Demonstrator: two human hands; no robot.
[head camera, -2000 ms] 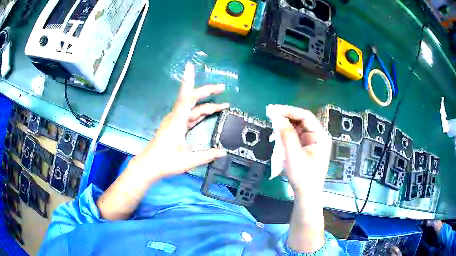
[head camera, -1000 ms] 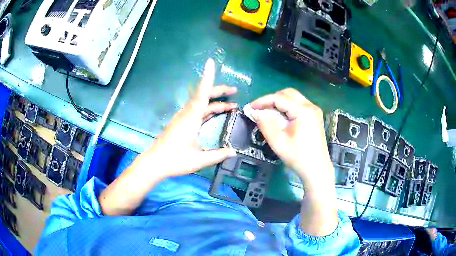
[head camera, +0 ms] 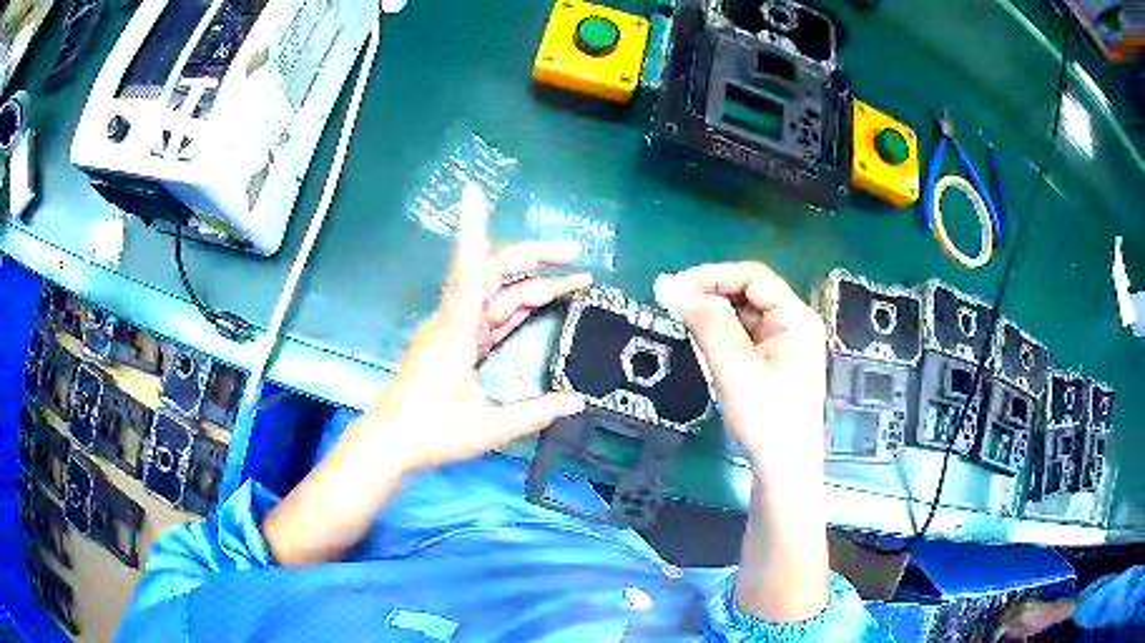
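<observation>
A black-grey housing (head camera: 635, 364) lies on the bench's front edge in front of me, its broad section with the central hole away from me and its windowed section toward me. My left hand (head camera: 471, 339) grips its left side between thumb and fingers, with the index finger stretched forward. My right hand (head camera: 751, 345) is above the housing's right upper corner and pinches a small white wiping cloth (head camera: 668, 291), mostly hidden by the fingers. Clear film pieces (head camera: 462, 186) lie on the green mat beyond my left hand.
A press fixture (head camera: 753, 107) holding a housing stands between yellow button boxes (head camera: 590, 50). Blue-handled cutters and a tape roll (head camera: 962, 221) lie right. Several housings (head camera: 870, 358) line the right front. The white dispenser (head camera: 220, 119) and a tote of housings (head camera: 119, 427) are left. Another person's hand shows lower right.
The cloth hung long below my right hand, then was bunched at the housing's upper left; my right hand is now at the upper right. My left hand keeps its grip.
</observation>
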